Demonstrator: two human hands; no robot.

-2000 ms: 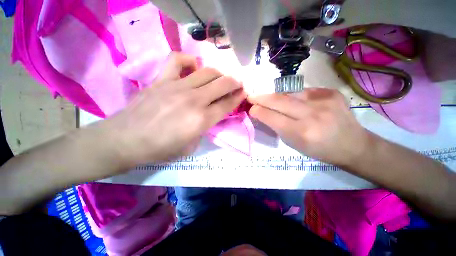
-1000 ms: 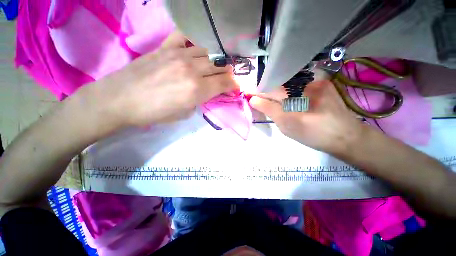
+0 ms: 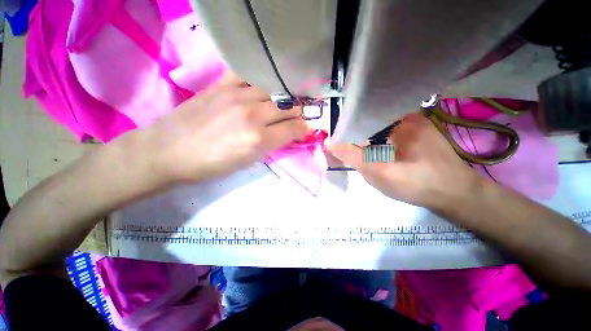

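The pink garment piece point(image 3: 301, 169) lies at the sewing spot, its pale pointed corner towards me and a hot pink edge at the fingertips. My left hand point(image 3: 227, 126) lies over the cloth, fingers closed on it beside the machine's needle area. My right hand point(image 3: 415, 161) is at the other side, its fingertips at the hot pink edge, partly hidden behind the ridged silver knob point(image 3: 379, 153). The white-grey sewing machine head point(image 3: 285, 45) hides the needle and foot. The large two-pink bundle point(image 3: 110, 64) lies beyond my left arm.
Bronze-handled shears point(image 3: 483, 155) rest on a light pink cut piece point(image 3: 534, 161) at the right. A ruler scale point(image 3: 291, 236) runs along the white table edge. Below are a blue basket point(image 3: 87, 284), pink pieces at left point(image 3: 155, 291) and hot pink pieces at right point(image 3: 466, 291).
The view has shifted, and the machine head now covers more of the upper middle. Both hands stay at the cloth by the sewing spot. The cloth's pointed corner lies a little differently.
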